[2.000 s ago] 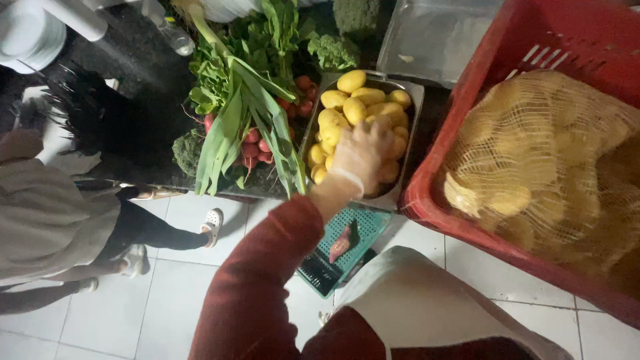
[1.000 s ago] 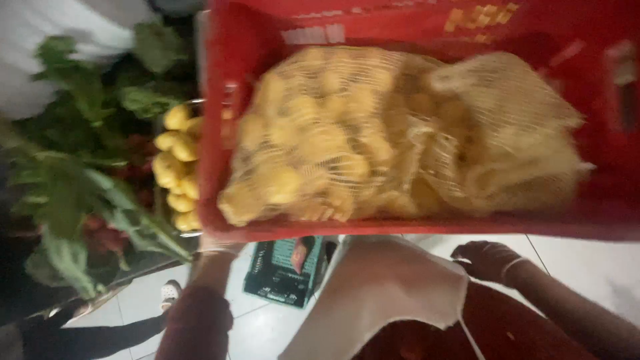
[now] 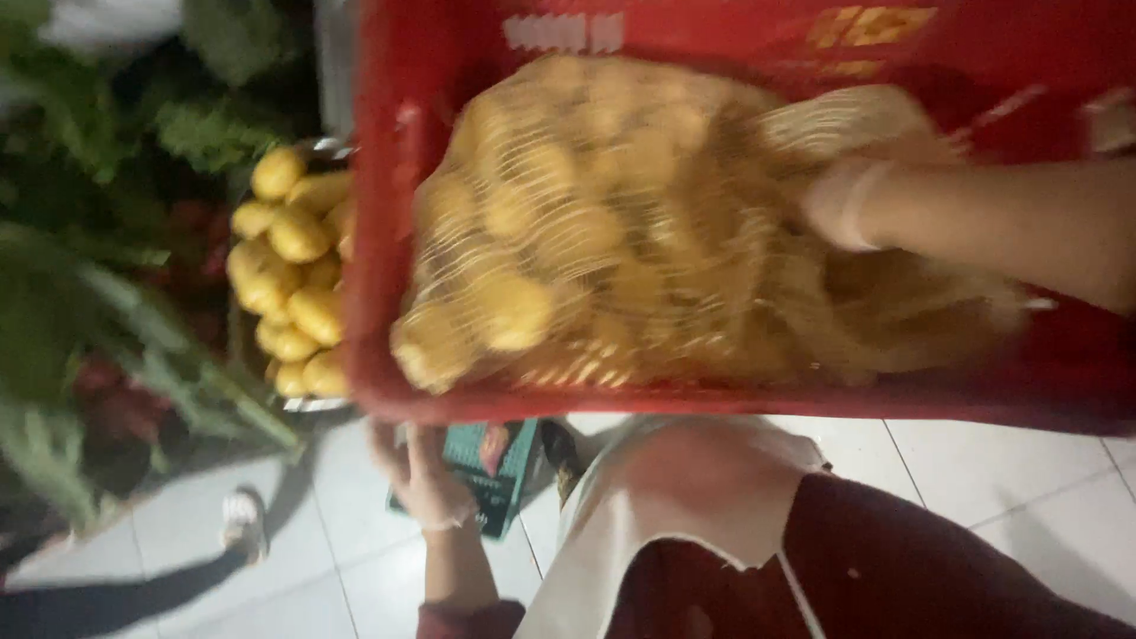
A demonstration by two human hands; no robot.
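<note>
My left hand [image 3: 426, 484] is at the near left corner of a red plastic crate [image 3: 532, 404], fingers pointing up at its rim; their tips are hidden. My right hand [image 3: 830, 204] reaches from the right into the crate, over or within a mesh net bag [image 3: 550, 231] of yellow potatoes. Blur and netting hide its fingers. Left of the crate, loose yellow potatoes [image 3: 297, 232] are heaped in a metal tray [image 3: 315, 404], partly covered by the crate's edge.
Leafy greens [image 3: 213, 133], long green leaves [image 3: 169, 328] and blurred red radishes [image 3: 115, 399] lie at the left. Below the crate is a green board or box [image 3: 510, 506] with a reddish item [image 3: 493, 446] on it. Another person's shoe [image 3: 242, 524] is on the tiled floor.
My left hand was on the potatoes in the tray two seconds ago and is now at the crate's corner. My right hand has moved from below the crate into it. The view has swung right.
</note>
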